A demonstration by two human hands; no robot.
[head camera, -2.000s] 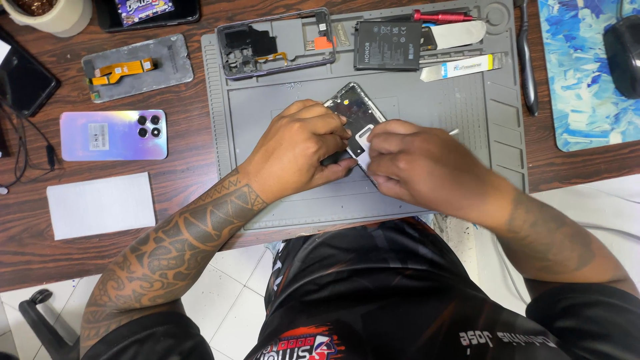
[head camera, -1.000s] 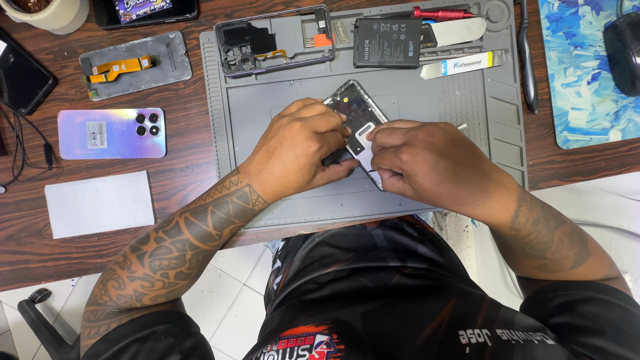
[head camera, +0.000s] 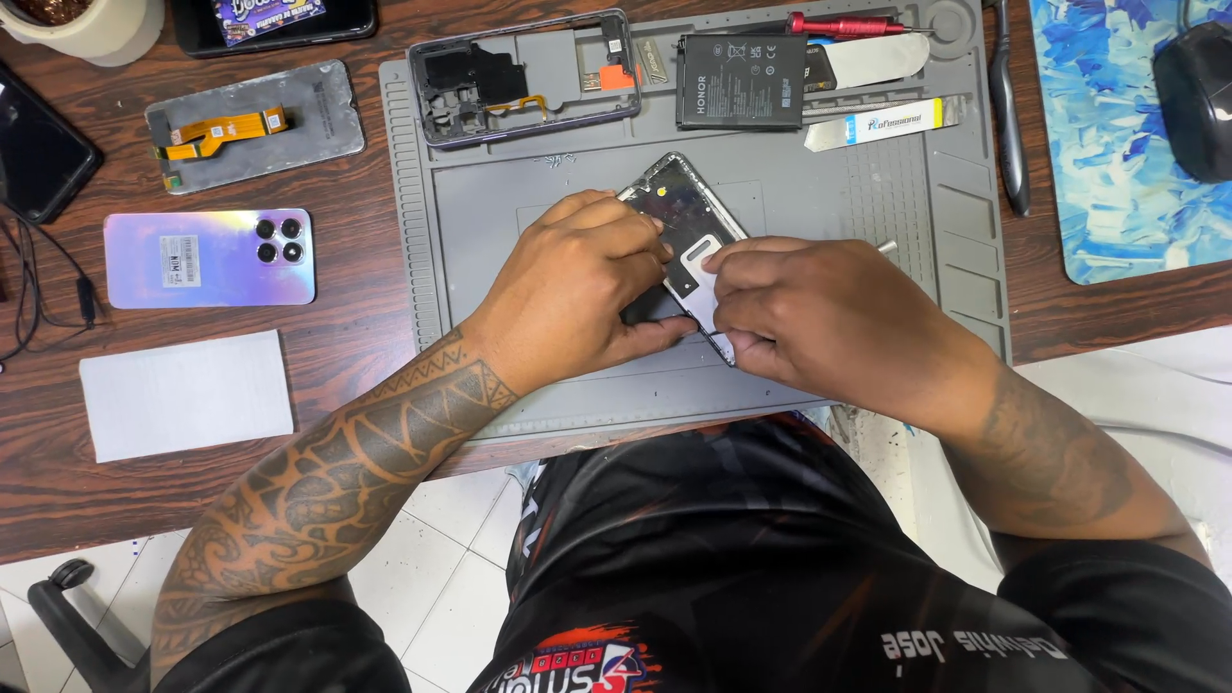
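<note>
On the grey repair mat point(head camera: 577, 375), a dark phone frame point(head camera: 679, 197) lies at a slant between my hands. My left hand point(head camera: 597, 279) grips its left edge, with the thumb low near the frame's lower end. Fingers of my right hand point(head camera: 808, 298) pinch at the right edge, on a white sheet-like piece point(head camera: 701, 289) with a rounded slot that covers the frame's lower part. My fingertips hide part of both edges. Behind the hands lie a purple-rimmed phone mid-frame point(head camera: 525, 82) and a black Honor battery point(head camera: 739, 82).
A red screwdriver point(head camera: 847, 26) and metal pry blades point(head camera: 881, 60) lie at the mat's top right. At left are a detached display with an orange flex cable point(head camera: 226, 130), an iridescent phone back point(head camera: 210, 258) and a white folded cloth or paper point(head camera: 188, 395).
My right hand's fingers have shifted slightly on the white piece, and more of its slot shows than two seconds ago. My left hand stays at the frame's left edge.
</note>
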